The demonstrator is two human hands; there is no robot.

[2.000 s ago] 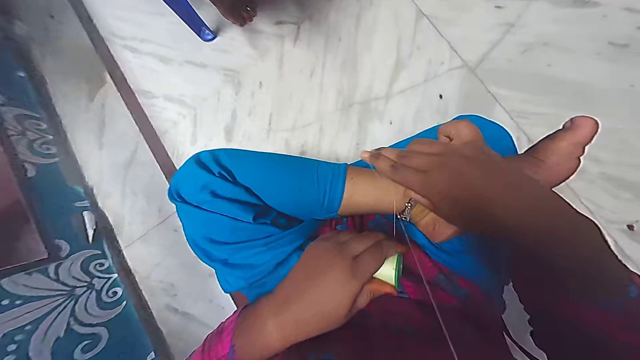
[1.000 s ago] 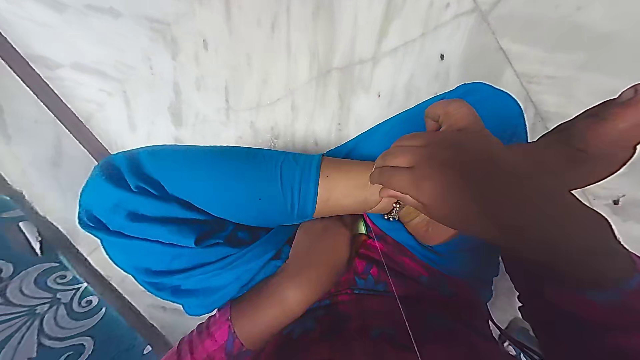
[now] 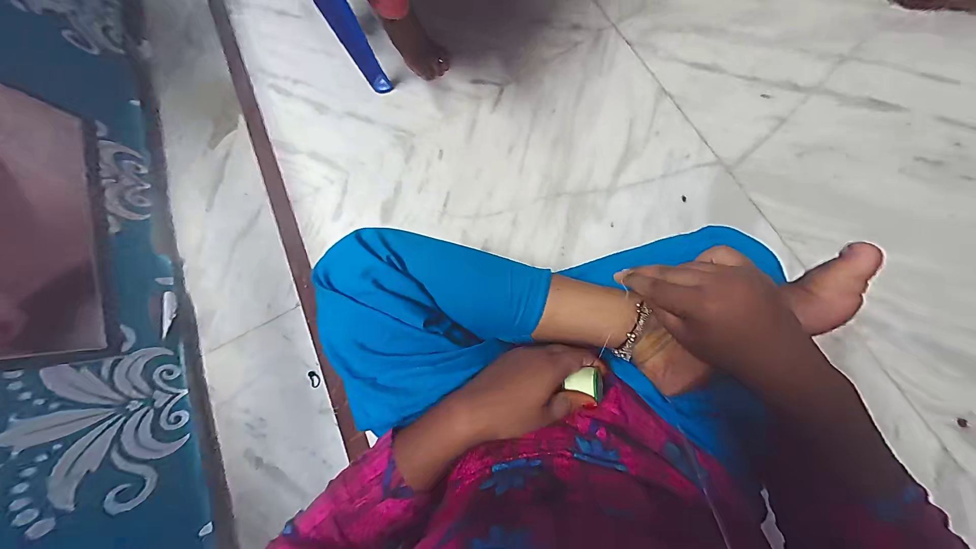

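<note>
In the head view my left hand [image 3: 518, 389] lies at my lap, its fingers closed round a small pale spool of thread [image 3: 584, 384] with a green end. A thin pale thread [image 3: 698, 465] trails down over the pink and blue patterned top, and a fine strand rises from the spool toward my right hand. My right hand [image 3: 690, 305] is above my crossed ankle, thumb and fingertips together near the strand; they seem to pinch it. Just beside those fingers a metal anklet [image 3: 637, 332] circles the ankle. Blue trousers [image 3: 435, 297] cover my folded legs.
Pale marble floor tiles [image 3: 496, 152] surround my legs, with a dark strip [image 3: 263, 152] along the left. Further left lies a blue surface with white floral patterns [image 3: 114, 427]. At the top are a blue plastic chair leg [image 3: 354, 46] and another person's foot [image 3: 422, 53].
The spool in my left hand, mostly hidden one second ago, shows plainly now. My right hand stays over the ankle, its fingertips lifted a little. The view has shifted, bringing the chair leg back in.
</note>
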